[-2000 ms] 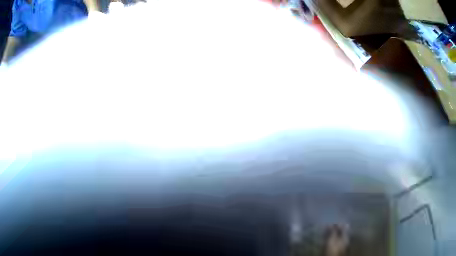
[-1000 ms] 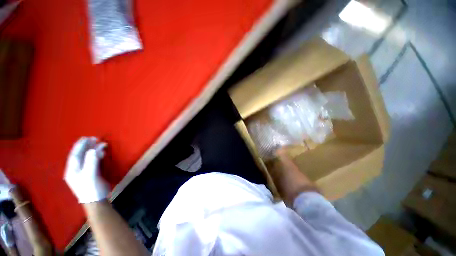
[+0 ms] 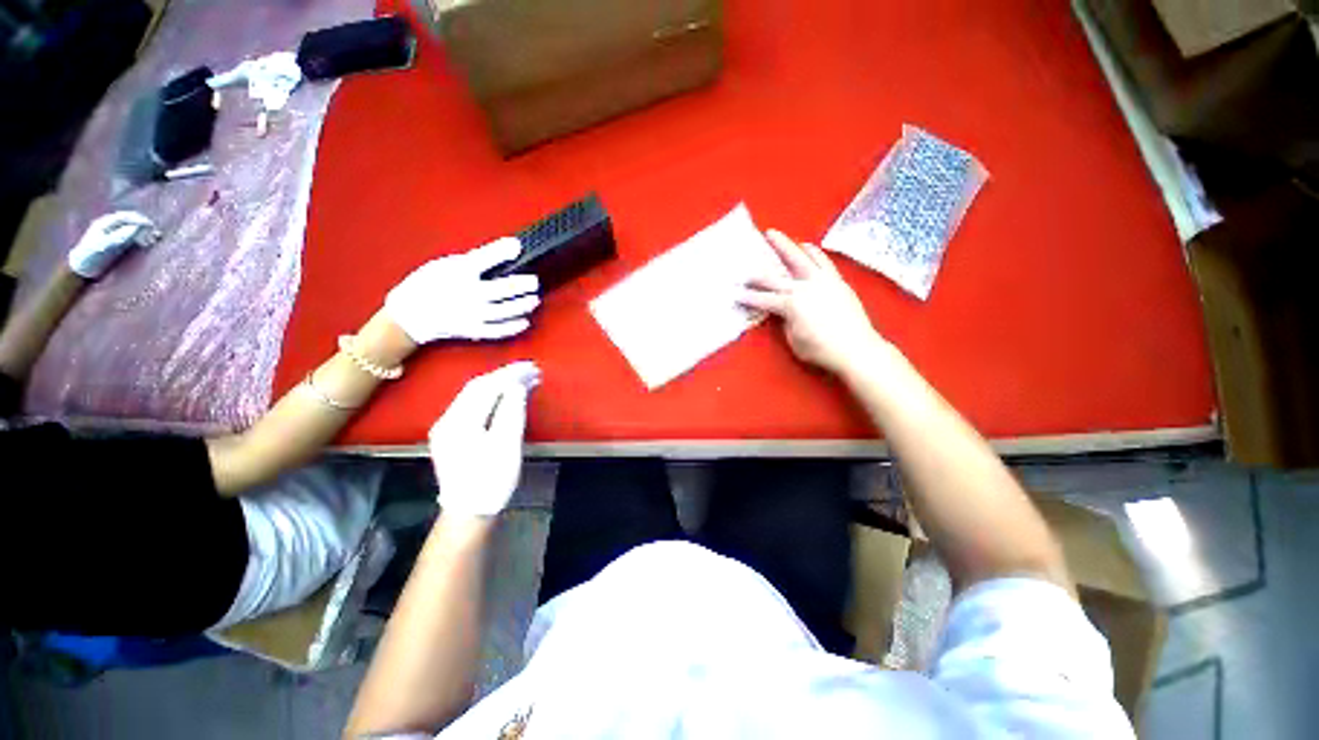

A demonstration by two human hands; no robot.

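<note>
An empty bubble bag (image 3: 680,301) lies flat on the red table in front of me, tinted pinkish white. My bare right hand (image 3: 813,307) is on its right edge, fingers over the bag. My left hand (image 3: 485,434), in a white glove, is over the table's front edge with nothing visible in it. A black unit (image 3: 569,242) with a grille-like face lies beyond the bag's left side; another person's gloved hand (image 3: 470,294) is on it. A filled bubble bag (image 3: 914,210), grey and dotted, lies right of my right hand.
A brown closed carton (image 3: 586,65) stands at the back. Black units (image 3: 355,48) and a white bundle (image 3: 263,83) lie at left. Another gloved hand (image 3: 113,243) is at far left. An open carton (image 3: 1092,557) is on the floor at right.
My view has swung back over the table. My right hand has come out of the floor carton and is now at a bubble bag on the table. Another person's hand is now at a black unit.
</note>
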